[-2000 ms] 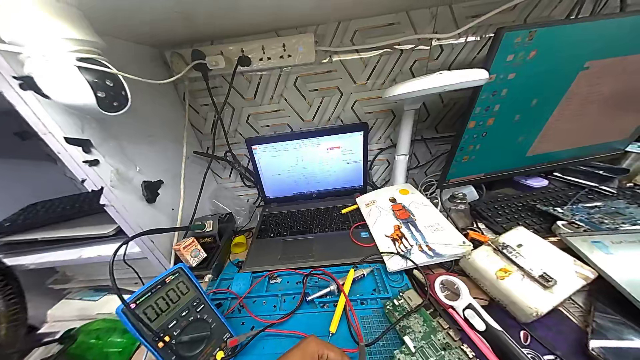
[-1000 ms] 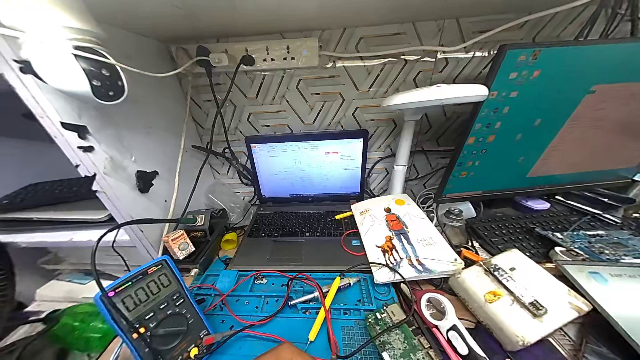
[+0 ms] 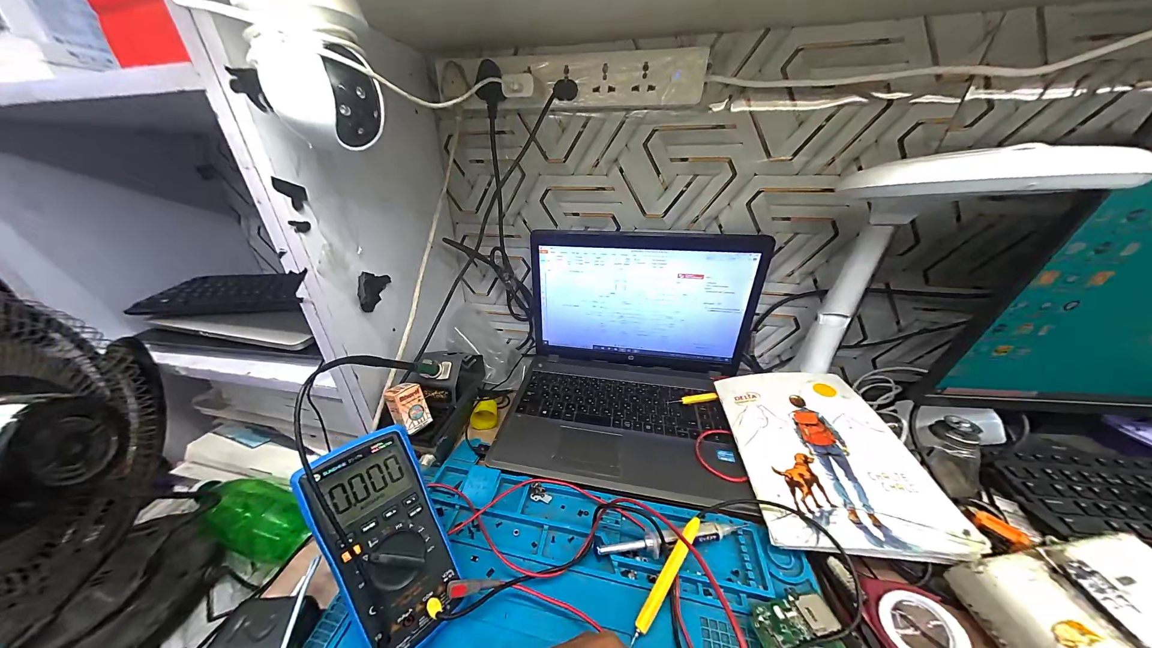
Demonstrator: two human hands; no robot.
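Part of one hand (image 3: 594,640) shows at the bottom edge, beside the tip of a yellow test probe (image 3: 668,576); which hand it is and whether it holds anything cannot be told. The probe lies slanted over the blue silicone repair mat (image 3: 504,621). Red and black leads run from it toward a blue-framed digital multimeter (image 3: 382,540), which reads zero. A second yellow probe (image 3: 698,398) rests on the open laptop (image 3: 621,450). A metal pen-like tool (image 3: 630,545) lies on the mat, and a green circuit board (image 3: 796,621) is at its right.
An illustrated notebook (image 3: 846,477) overlaps the laptop's right side. Behind it stands a white lamp (image 3: 841,288). A monitor (image 3: 1053,315) and keyboard (image 3: 1080,486) are at right. At left are a fan (image 3: 72,450), green bottle (image 3: 256,517) and shelf (image 3: 315,360).
The view has swung left, bringing more of the fan and shelf into sight. The hand remains at the bottom edge near the yellow probe. The multimeter display still reads zero.
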